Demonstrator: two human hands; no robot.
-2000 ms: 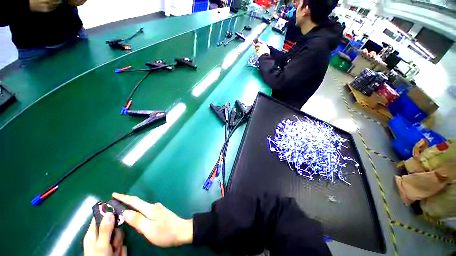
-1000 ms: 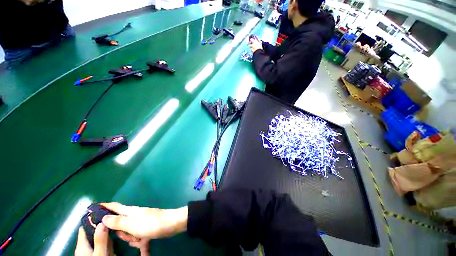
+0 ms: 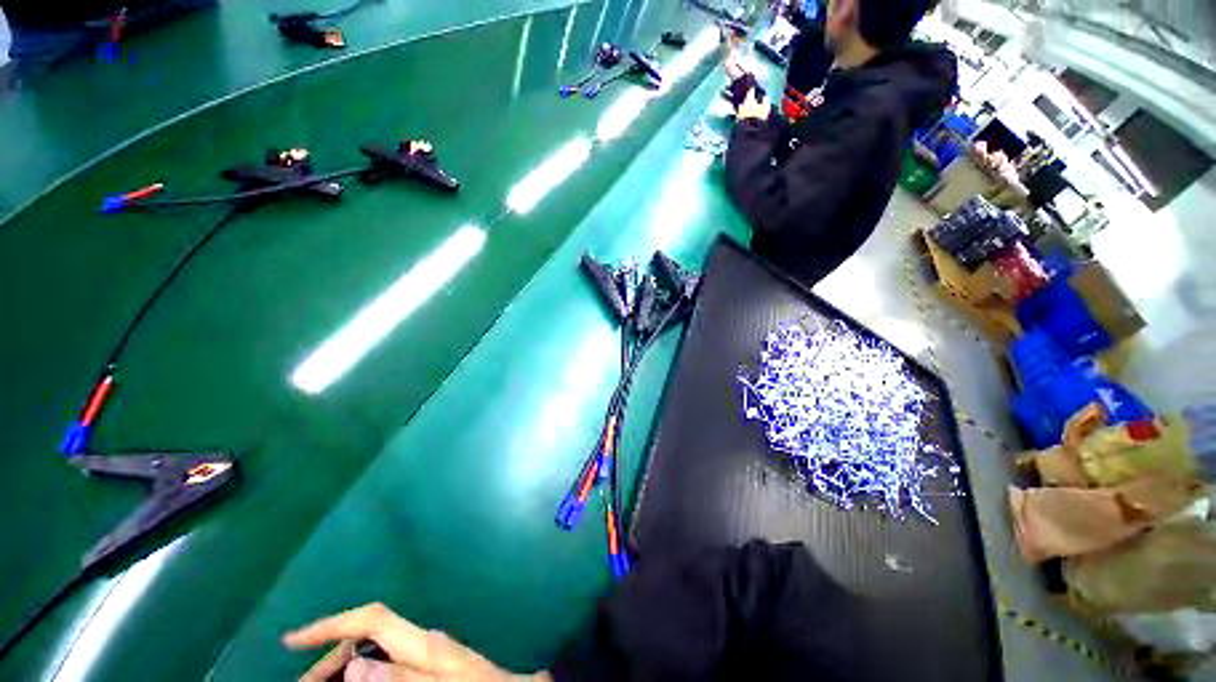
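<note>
My right hand (image 3: 407,648) is at the bottom edge, partly cut off, with its index finger stretched to the left. A small black part, seemingly the battery clamp (image 3: 367,652), shows between its finger and thumb; most of it is hidden or cut off. A bit of skin at the bottom edge may belong to my left hand, but I cannot tell. A black battery clamp with a copper glint (image 3: 167,490) lies on the belt at the left, its lead running off the lower left edge.
More clamps (image 3: 287,176) with blue-tipped leads lie farther up the belt (image 3: 440,287). A bundle of waiting leads (image 3: 622,386) lies beside the black parts tray (image 3: 720,496), which holds a tangled silver pile (image 3: 847,413). A person in black (image 3: 847,160) stands beyond the tray.
My hands and the clamp between them have dropped to the bottom edge, mostly out of the picture. The leads on the belt have shifted left and nearer in view.
</note>
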